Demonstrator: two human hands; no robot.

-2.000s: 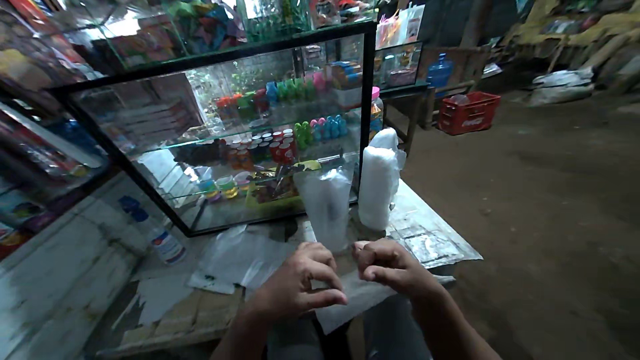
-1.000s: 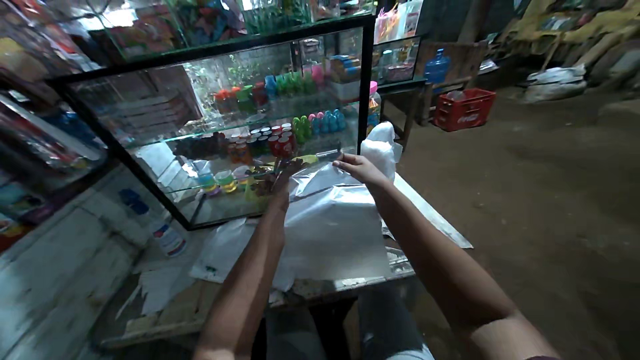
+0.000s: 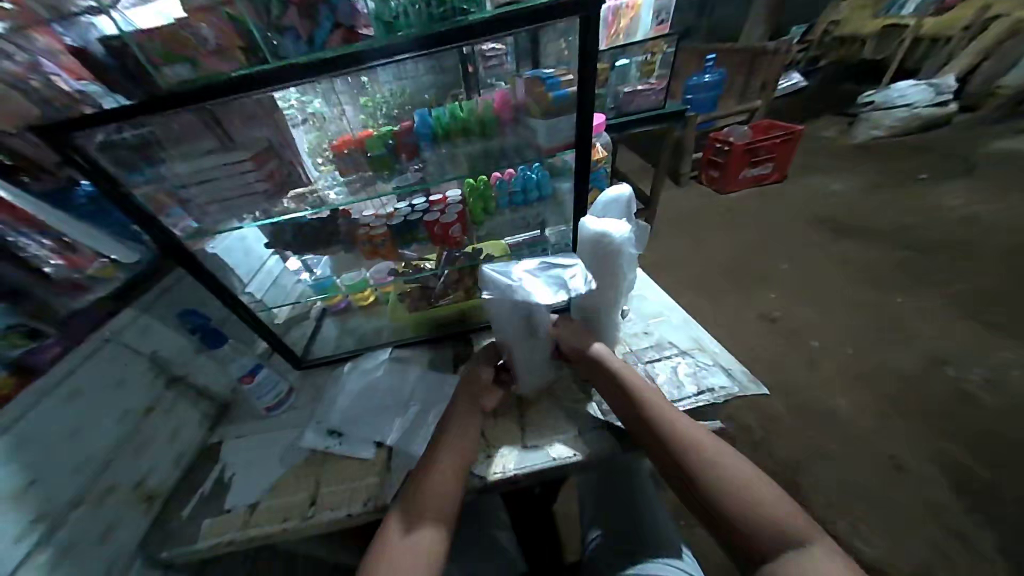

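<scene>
My left hand [image 3: 486, 376] and my right hand [image 3: 572, 339] hold the two sides of an upright translucent white bundle [image 3: 520, 340], low down near the worn table. A shiny plastic sheet [image 3: 540, 278] lies over its top. Both hands' fingertips are partly hidden by the bundle. Just behind my right hand stands a second white plastic-wrapped bundle [image 3: 606, 272], with another white wrapped thing [image 3: 614, 202] behind it. Left of my left hand, a flat clear plastic sheet [image 3: 388, 400] lies on the table.
A glass display case [image 3: 384, 192] with a black frame stands behind the bundles, with small colourful goods on its shelves. On the left is a clear bottle [image 3: 264, 388] with a blue top. The table's worn edge [image 3: 320, 524] is near me. A red crate [image 3: 752, 156] stands on the floor.
The plastic sheet my hands spread wide a second ago now drapes over the upright bundle's top. Both hands have come down and nearer to me, to the bundle's sides.
</scene>
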